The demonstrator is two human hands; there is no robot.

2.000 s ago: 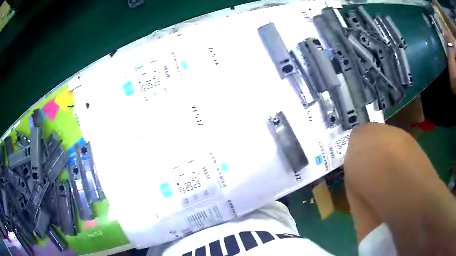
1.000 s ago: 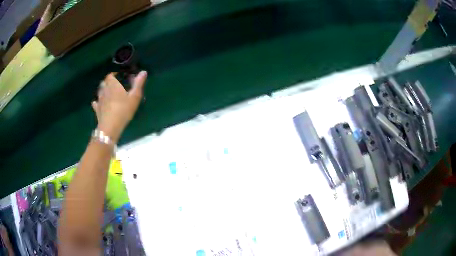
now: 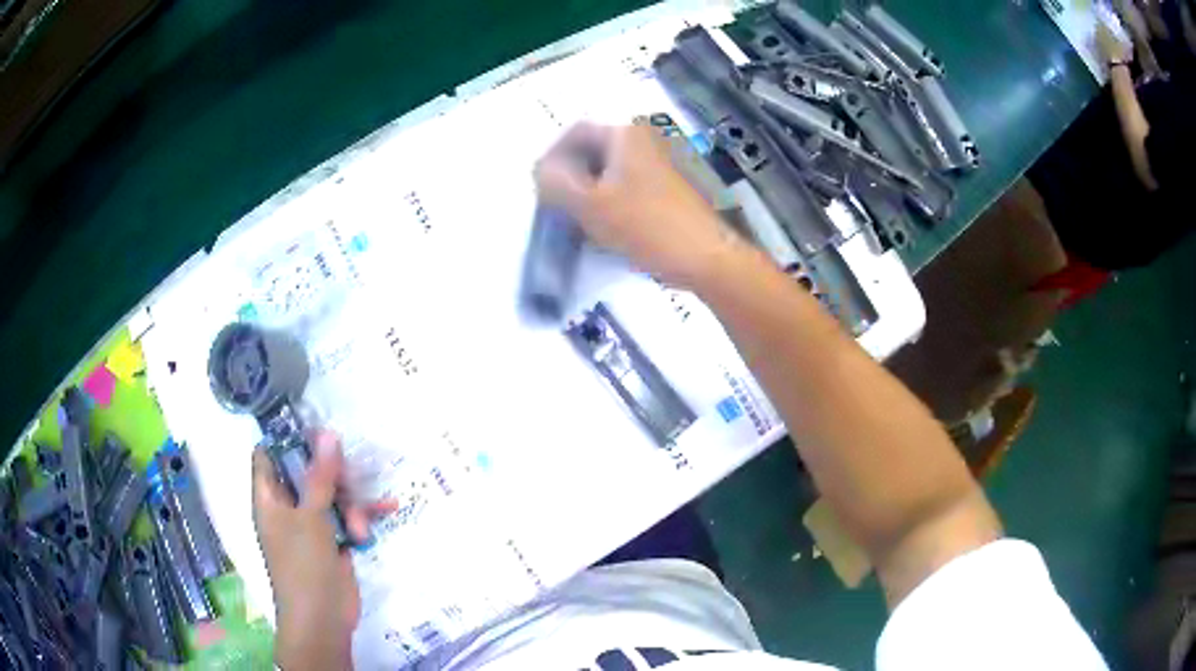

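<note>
My left hand (image 3: 308, 531) grips the open handle of a grey fan unit, whose round head (image 3: 257, 368) points up and away over the white printed sheet (image 3: 433, 302). My right hand (image 3: 617, 190) is blurred and holds a grey handle shell (image 3: 551, 262) by its upper end above the sheet. Another handle shell (image 3: 632, 374) lies on the sheet below and right of it, hollow side up. The fingertips of my right hand are hard to see.
A pile of grey shells (image 3: 839, 118) lies at the right end of the sheet. Another pile (image 3: 92, 537) lies on a coloured sheet at left. The dark green conveyor belt (image 3: 302, 92) runs beyond the table. Another person's arm (image 3: 1128, 125) shows at upper right.
My left hand has come back from the belt with a fan unit. My right hand has come in over the sheet and taken up a shell. The camera view has shifted.
</note>
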